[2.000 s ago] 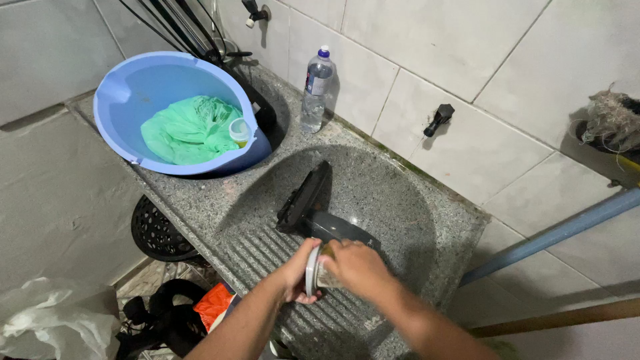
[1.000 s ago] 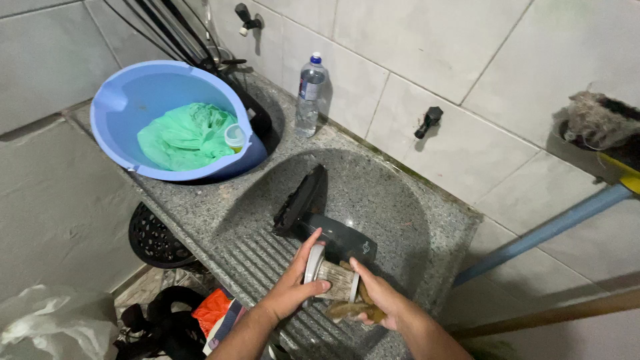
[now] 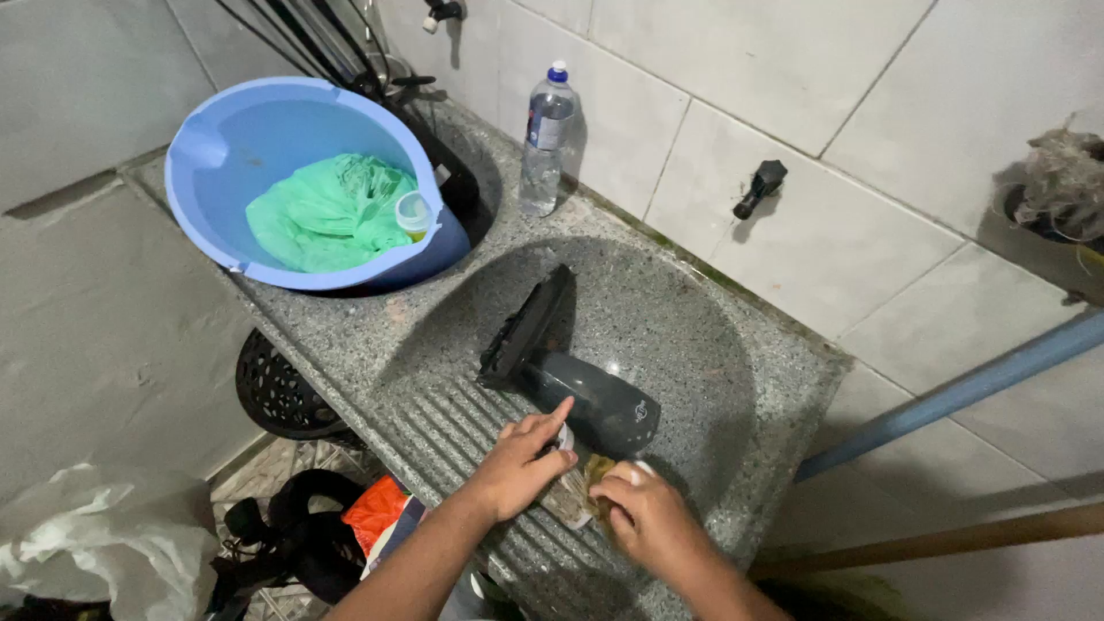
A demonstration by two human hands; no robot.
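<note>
My left hand (image 3: 526, 466) holds a pale, ribbed cylindrical part, seemingly a filter (image 3: 565, 500), by its whitish rim over the sink's ridged washboard. In my right hand (image 3: 642, 509) is a yellowish-brown sponge or cloth (image 3: 599, 487), pressed against the filter's side. Just beyond my hands, a dark translucent plastic container (image 3: 595, 401) lies in the stone basin (image 3: 681, 345). Against its left end rests a black elongated plastic head (image 3: 526, 328), perhaps a vacuum nozzle. My fingers partly cover the filter and the sponge or cloth.
A blue plastic tub (image 3: 194, 185) at the left holds a green plastic bag (image 3: 319, 216) and a small clear cup (image 3: 413, 214). A clear bottle (image 3: 543, 142) stands by the tiled wall, near a black tap (image 3: 761, 188). A blue pole (image 3: 957, 388) slants at the right.
The filter was upright between both hands two seconds ago; now it lies tilted low over the washboard. The brown sponge or cloth has moved from below the filter to its side.
</note>
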